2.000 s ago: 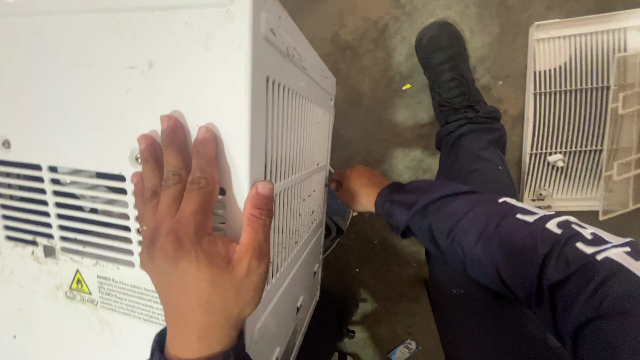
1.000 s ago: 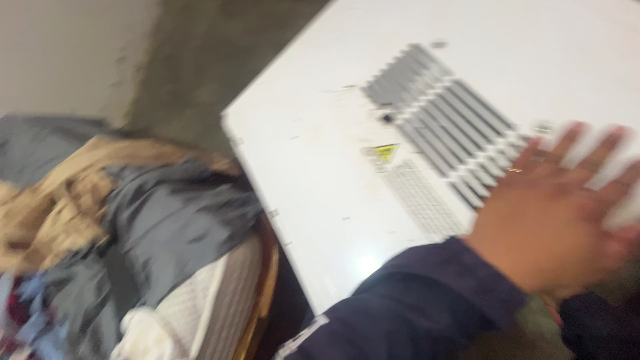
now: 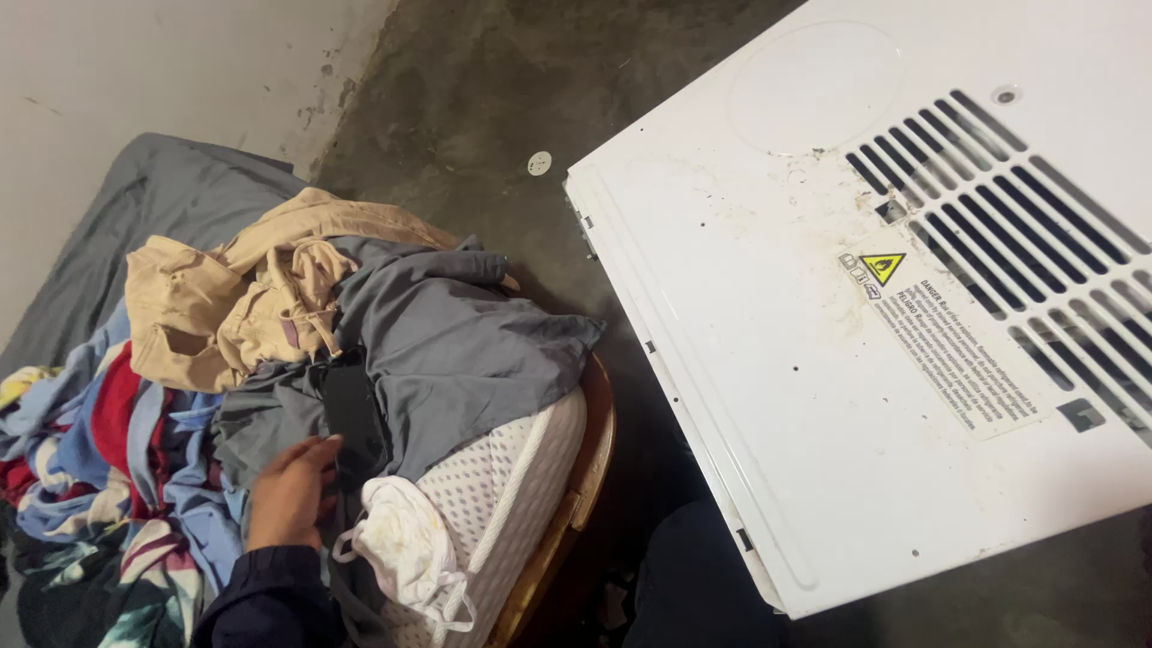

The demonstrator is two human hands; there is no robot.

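Observation:
My left hand (image 3: 292, 493), in a dark sleeve, is over the clothes on the bed at the lower left. Its fingertips are at the lower left edge of a flat black object (image 3: 356, 412) lying on grey cloth (image 3: 468, 333); whether they grip it is not clear. Just right of the hand lies a white fabric face mask (image 3: 405, 540). My right hand is out of view. On the right stands a white appliance casing (image 3: 738, 360) with vent slots (image 3: 1008, 234) and a yellow warning label (image 3: 882, 267).
Beige trousers (image 3: 189, 306) and a heap of coloured cloths (image 3: 117, 450) cover part of the mattress (image 3: 504, 495), which sits in a wooden bed frame (image 3: 594, 441). A small white disc (image 3: 539, 163) lies on the dark floor between wall and casing.
The view has swung left to the bed. My left hand has left the white casing, where it lay in both earlier frames, and is over the clothes. My right hand has gone from view.

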